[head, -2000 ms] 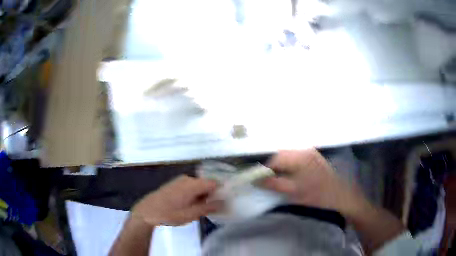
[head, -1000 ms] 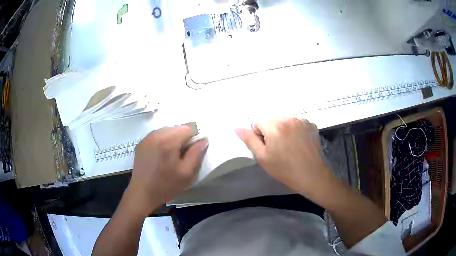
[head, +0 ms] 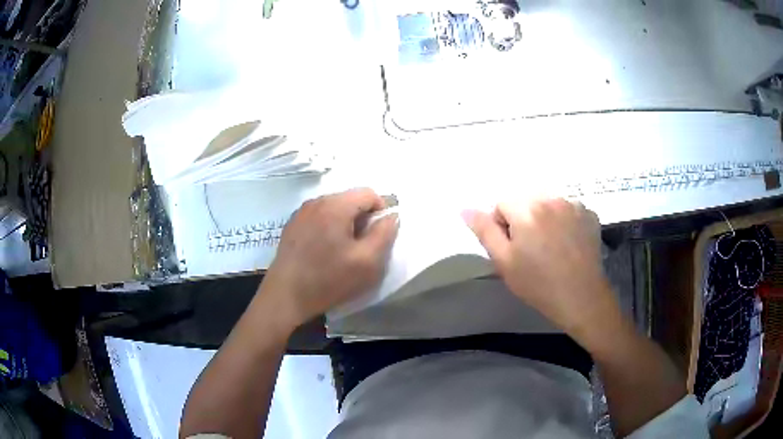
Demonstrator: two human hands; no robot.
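Observation:
A white cut fabric piece (head: 429,257) lies between my hands over the table's front edge, its lower part curving down towards my lap. My left hand (head: 339,244) grips its left side, thumb against curled fingers. My right hand (head: 545,257) is on its right side, thumb pointing left and fingers curled; glare hides how it holds the cloth. A fanned stack of white layers (head: 249,154) lies on the table to the left. More pale layers (head: 446,310) lie below the table edge, at my lap.
A brown cardboard sheet (head: 94,163) with shiny tape lies left. A ruler scale (head: 678,177) runs along the front edge, with a small brown square (head: 772,180) at its right. Metal machine parts (head: 464,30) are at the top. A basket (head: 697,317) with dark patterned cloth stands lower right.
Since one second ago, the view has shifted so that things sit further right. Both hands keep nearly the same pose at the edge. Two seconds ago they held cloth below the edge.

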